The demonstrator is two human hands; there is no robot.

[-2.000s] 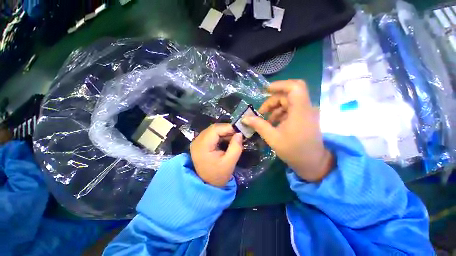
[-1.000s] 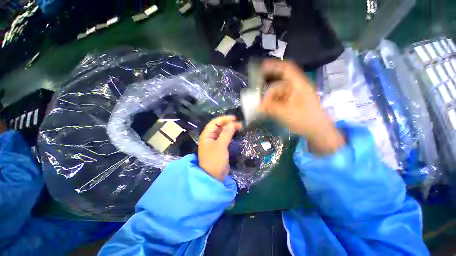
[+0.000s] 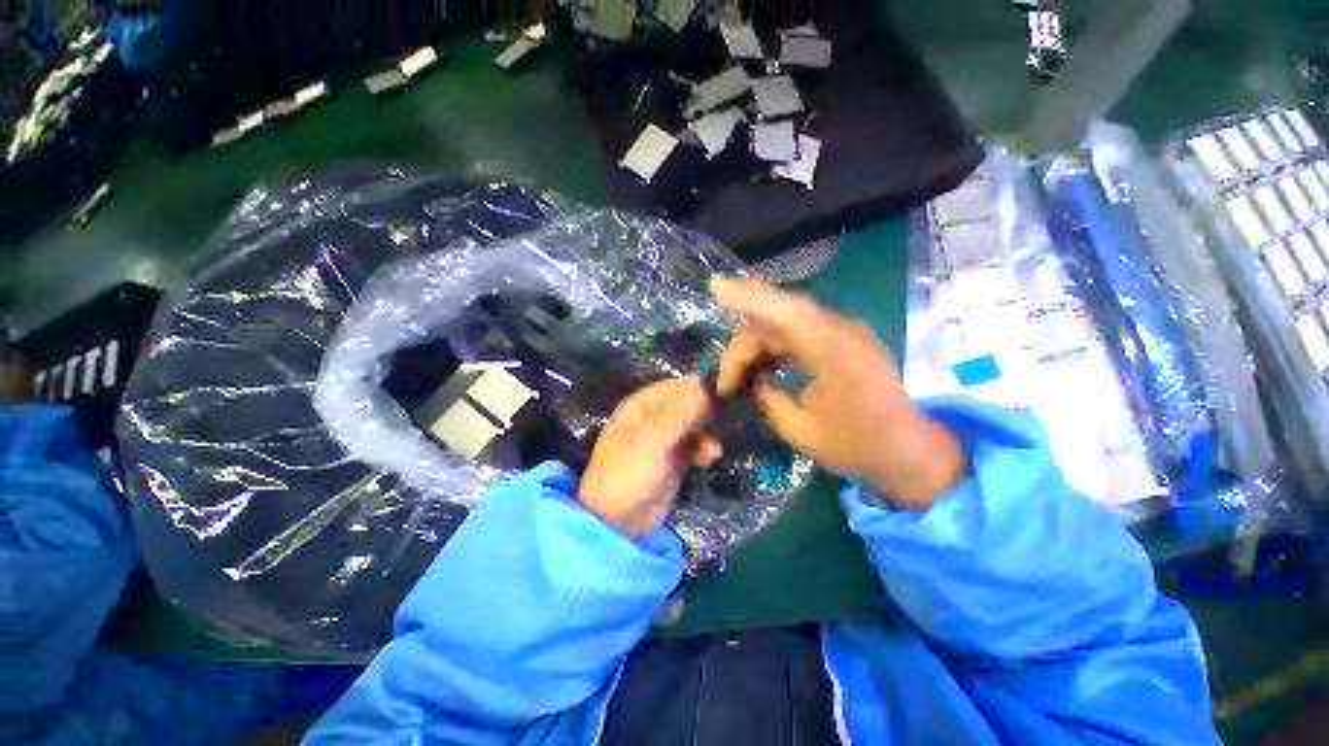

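Note:
A large clear plastic bag (image 3: 233, 437) lies in front of me, its whitish rolled rim around an opening. Joined pale pieces (image 3: 477, 411) with a dark gap between them sit in the opening, at its left. My left hand (image 3: 646, 455) is over the bag's right part, fingers curled in. My right hand (image 3: 824, 382) is just to its right, fingers bent and apart. The fingertips meet or nearly meet at a small dark spot; I cannot tell whether a part is held there. No pale piece shows in either hand.
A black tray (image 3: 889, 131) with loose pale squares (image 3: 719, 91) is beyond the bag. Right of it lie a clear-wrapped white tray (image 3: 969, 306), a blue wrapped bundle (image 3: 1115, 277) and a white-celled tray (image 3: 1275, 204). Another person's blue sleeve (image 3: 59, 510) is at the left edge.
The pale piece seen between my fingers two seconds ago, then blurred in my right hand, no longer shows. My right hand has come back down beside my left hand. The view has shifted slightly.

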